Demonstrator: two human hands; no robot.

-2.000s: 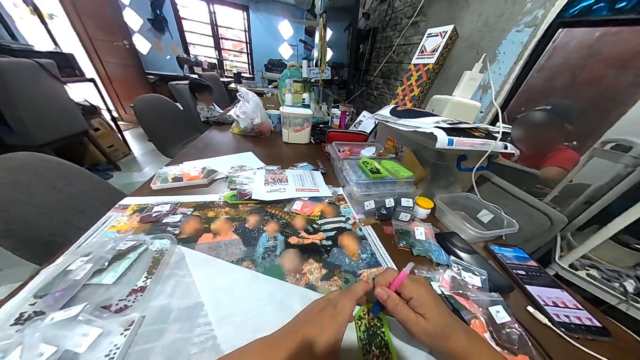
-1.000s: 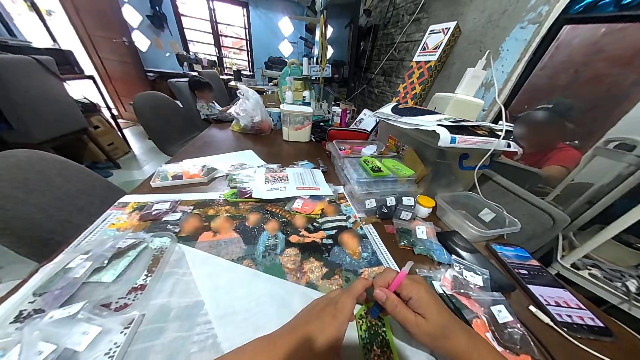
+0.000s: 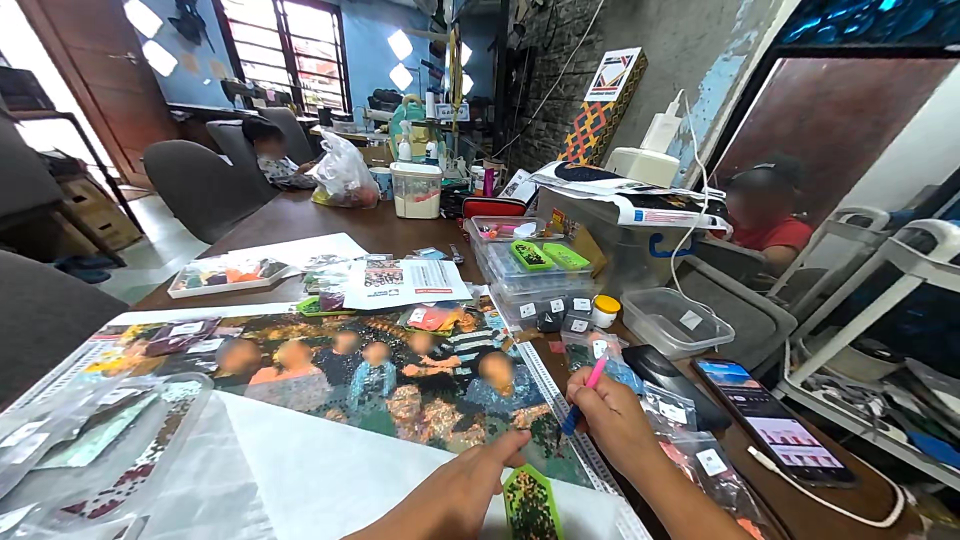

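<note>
A diamond painting canvas (image 3: 442, 375) with a group picture lies on the table, its lower part under a white cover sheet (image 3: 322, 457). My right hand (image 3: 611, 412) holds a pink and blue diamond painting pen (image 3: 595, 373), its blue end down at the canvas's right edge. My left hand (image 3: 476, 476) rests over the cover sheet, fingers apart, beside a green tray (image 3: 531, 502) of dark and light drills. Whether it touches the tray cannot be told. Small bags of drills (image 3: 671, 409) lie to the right of my right hand.
At left stands a clear plastic tray (image 3: 202, 390) with bags and drills. Stacked clear boxes (image 3: 525, 277) bear two green trays. A smartphone (image 3: 772, 420) and its cable lie at right. Two other people sit farther off, one at the table's far left, one at right.
My hands have moved apart. The right one, with the pen, has gone from beside the left hand over the green tray to the canvas's right edge. More of the green tray now shows.
</note>
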